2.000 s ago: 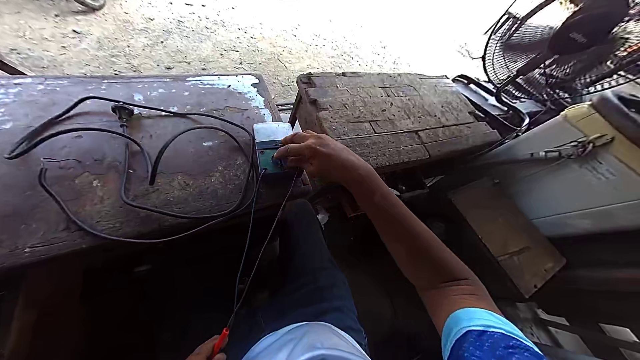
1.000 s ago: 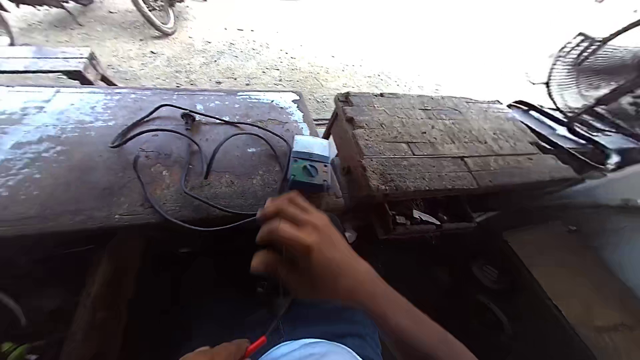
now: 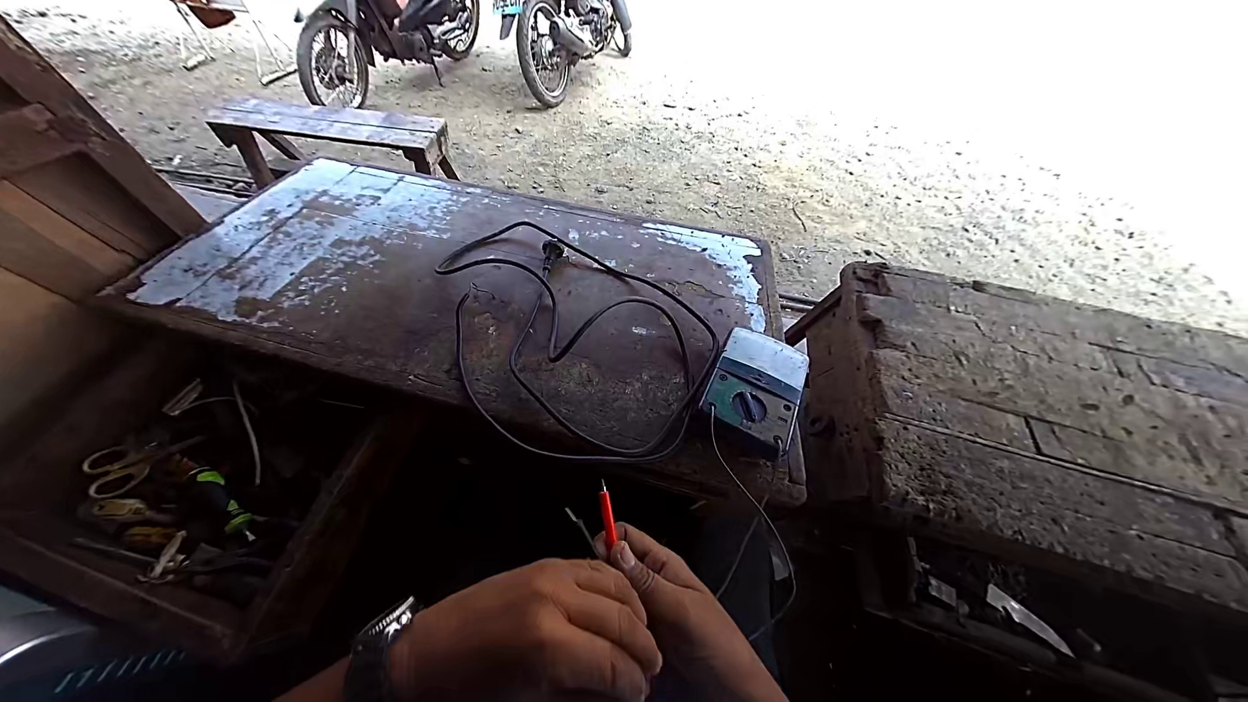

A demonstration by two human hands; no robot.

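My right hand (image 3: pixel 678 600) pinches a red test probe (image 3: pixel 608 519), its metal tip pointing up. Against it, on the left, is my left hand (image 3: pixel 541 624), a watch on its wrist, fingers curled and their tips hidden. A thin dark probe (image 3: pixel 579 525) rises between the two hands; which one grips it cannot be told. An analog multimeter (image 3: pixel 756 390) with a round dial lies at the right front corner of the worn wooden table (image 3: pixel 370 322), test leads running down from it. Left of the meter, a black power cord (image 3: pixel 522 375) with a plug (image 3: pixel 553 251) lies in loops.
An open drawer (image 3: pixel 258 604) at lower left holds scissors (image 3: pixel 122 468), a green-and-black screwdriver (image 3: pixel 222 499) and other tools. A rough wooden bench (image 3: pixel 1053 390) stands at right. Beyond are a low bench (image 3: pixel 327 122) and two parked motorcycles (image 3: pixel 390 44) (image 3: pixel 565 44).
My right hand has left the multimeter and come down to the red probe, beside my left hand. The view has swung left, bringing the drawer and motorcycles in.
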